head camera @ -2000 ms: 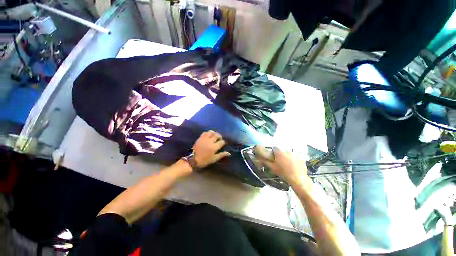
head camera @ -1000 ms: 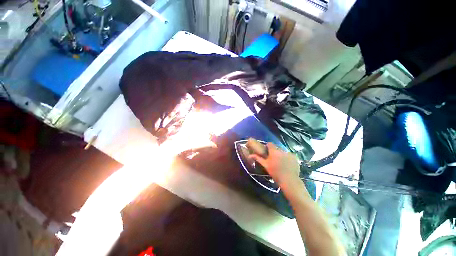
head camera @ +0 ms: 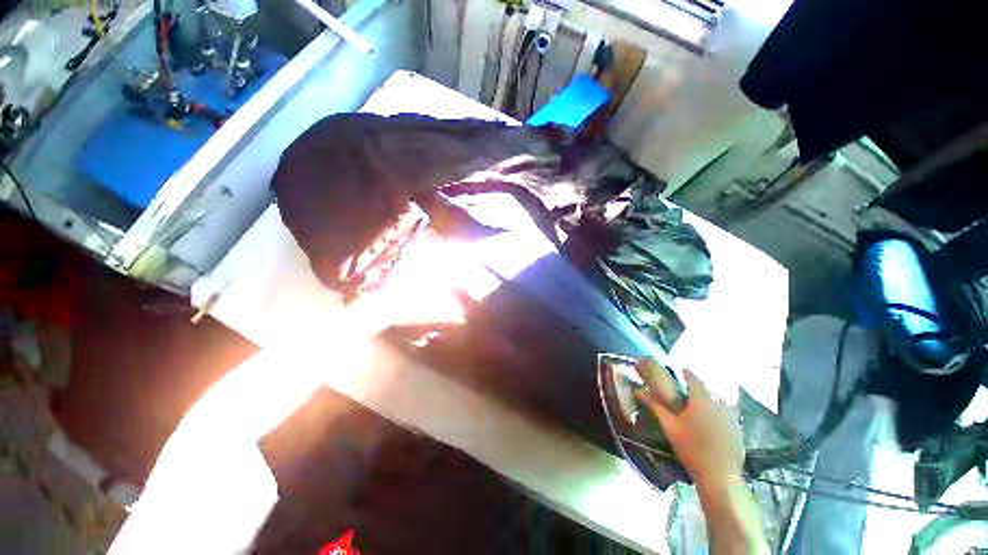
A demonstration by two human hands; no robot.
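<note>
A dark garment lies over the dark blue padded form, shiny and bunched along its back side. My right hand is closed on the handle of the steam iron, which rests at the right end of the form with its pale-rimmed edge facing left. My left forearm comes in from the lower left, washed out by glare. My left hand is lost in the bright glare over the cloth, so its fingers cannot be made out.
The white table top lies under the form. A grey mat is at the lower right, with cords running right. A blue block stands behind. Dark garments hang upper right. A bright blue pad is at far right, a machine at left.
My right hand and the iron have moved right and toward me, to the form's right end. My left forearm has swung left of its first place, and glare now covers the hand.
</note>
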